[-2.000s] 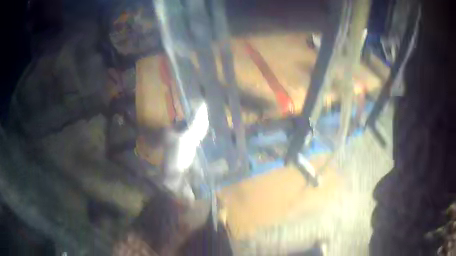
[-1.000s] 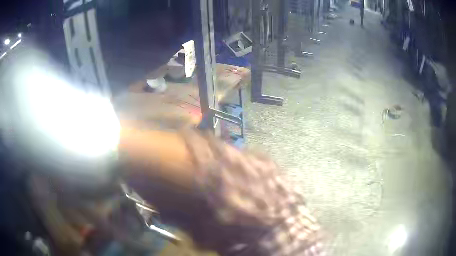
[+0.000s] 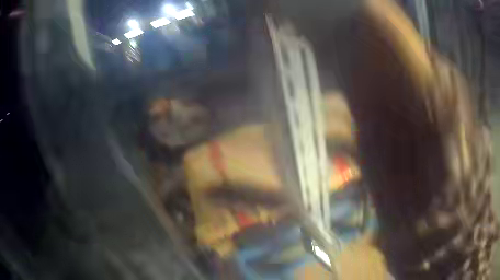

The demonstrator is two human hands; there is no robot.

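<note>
A slotted steel upright (image 3: 307,131), pale and blurred, stands slightly tilted in the middle of the view. A short bright stub (image 3: 320,254) projects at its lower end. An arm in a plaid sleeve, apparently my right, rises along the right side to the top edge. Its hand is cut off, so whether it touches the upright cannot be told. My left hand is not in view.
Behind the upright lies a cardboard sheet (image 3: 252,147) with red tape (image 3: 217,158) on a blue frame (image 3: 274,260). Tan cardboard (image 3: 359,262) lies below. A large blurred grey-green shape fills the left. Bright lamps (image 3: 159,23) show at the upper left.
The view has swung from the floor aisle back to the cardboard-covered frame. The plaid-sleeved arm, earlier across the lower middle with a glaring white hand, is now raised at the right.
</note>
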